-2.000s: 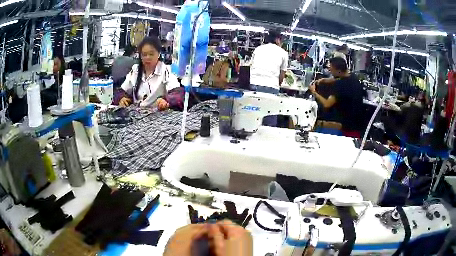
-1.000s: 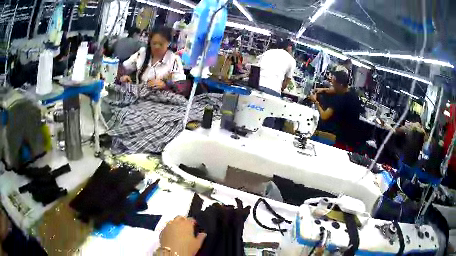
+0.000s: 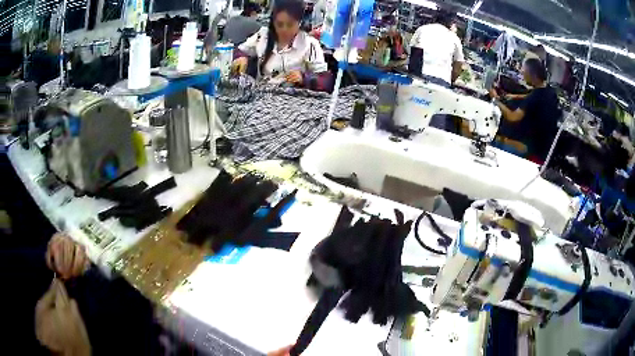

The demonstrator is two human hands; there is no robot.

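A ragged bundle of black fabric strips (image 3: 372, 261) lies on the white table in front of me, with a grey patch on its left side. One black strip (image 3: 317, 320) slants from it down to the bottom edge. The fingertips of my left hand (image 3: 280, 351) show at that strip's lower end and appear to hold it; the rest of the hand is cut off. My right hand is out of the picture. A fanned pile of black strips (image 3: 226, 208) lies further left, over a blue sheet (image 3: 230, 254) and brown cardboard (image 3: 157, 261).
A white sewing machine (image 3: 550, 274) stands at right. A grey-green machine (image 3: 94, 142), short black strips (image 3: 143, 201) and a steel flask (image 3: 178, 135) are at left. Another person's hand (image 3: 66, 256) is at lower left. A person (image 3: 289, 52) sits behind checked cloth (image 3: 278, 118).
The view has swung left and down. The black strips, under both my hands at first, then beside my left hand, now lie uncovered. My left hand has dropped to the bottom edge.
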